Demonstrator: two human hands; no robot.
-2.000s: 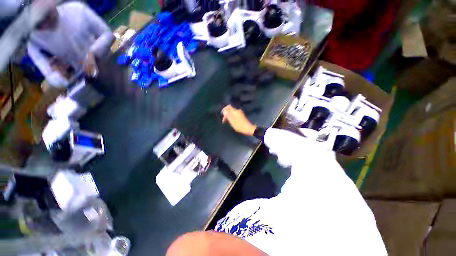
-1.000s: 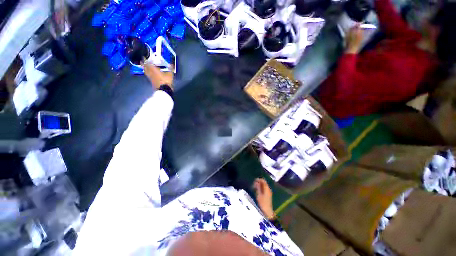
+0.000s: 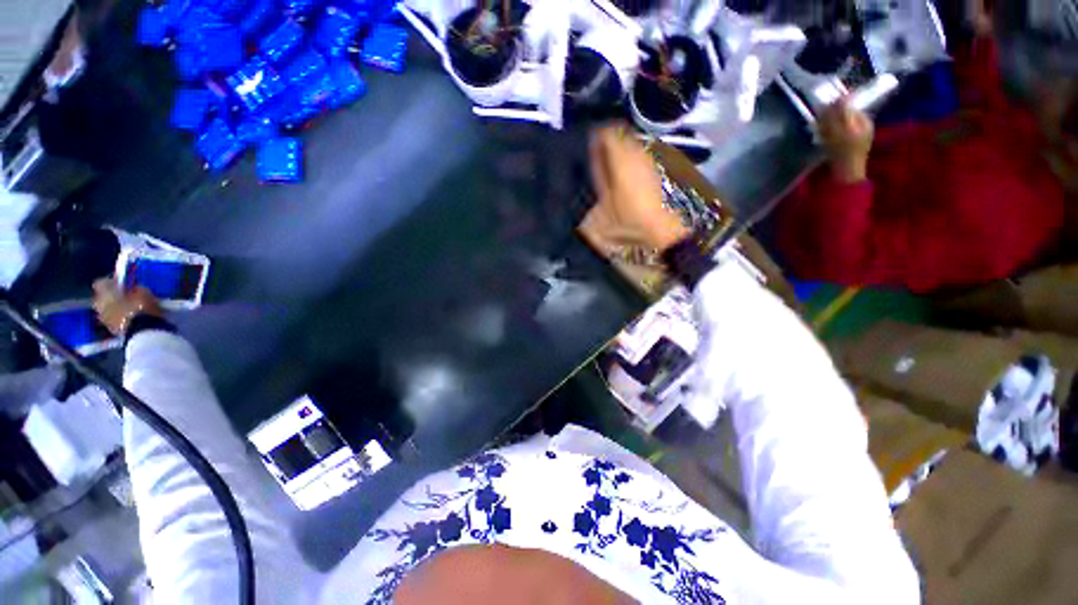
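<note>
A white camera unit with a blue pack in its frame [image 3: 187, 274] is at the far left of the bench, its dark part beside it. My left hand [image 3: 124, 310] grips its lower edge. My right hand [image 3: 638, 195] is over the small-parts tray [image 3: 615, 257] of silvery bits. It is blurred, and the frames do not show whether its fingers hold anything. A white-and-metal fixture with dark openings [image 3: 317, 451] lies on the bench near my body, with no hand on it.
Blue packs [image 3: 281, 71] lie piled at the back. White camera units [image 3: 520, 59] stand at the back centre. A carton of units [image 3: 656, 360] is beyond the bench edge, partly under my right sleeve. A person in red [image 3: 934, 201] is at right. A black cable [image 3: 177, 443] crosses the left.
My left hand has moved left from the blue pile, and the camera unit there is now at far left. My right hand has risen from near my body to the small-parts tray.
</note>
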